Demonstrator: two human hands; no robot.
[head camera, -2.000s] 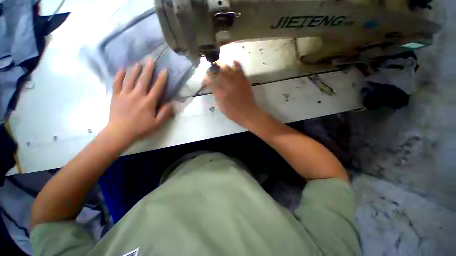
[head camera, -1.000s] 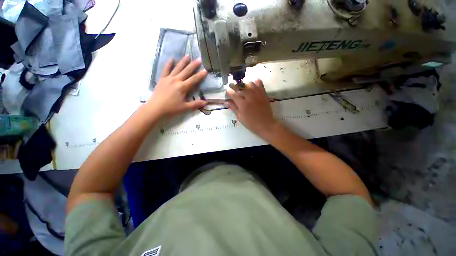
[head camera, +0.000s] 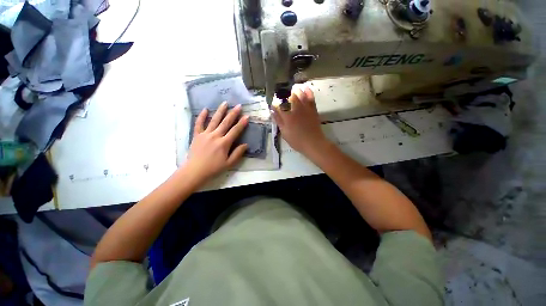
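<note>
The clear sewing template lies flat on the table, left of and below the needle area. A light grey-blue piece shows in its upper part and a darker grey piece in its lower part. My left hand rests flat on the template with fingers spread, partly covering the dark piece. My right hand is beside the needle and presser foot, fingertips at the template's right edge; whether it grips the edge is unclear.
The cream sewing machine spans the upper right. Grey-blue and black cut pieces heap at upper left. A black piece hangs over the table's left front edge beside a green-capped bottle. Small snips and dark cloth lie right.
The template has turned and moved toward the table's front edge, so the dark grey piece now shows. My left hand has moved down with it; my right hand stays by the needle.
</note>
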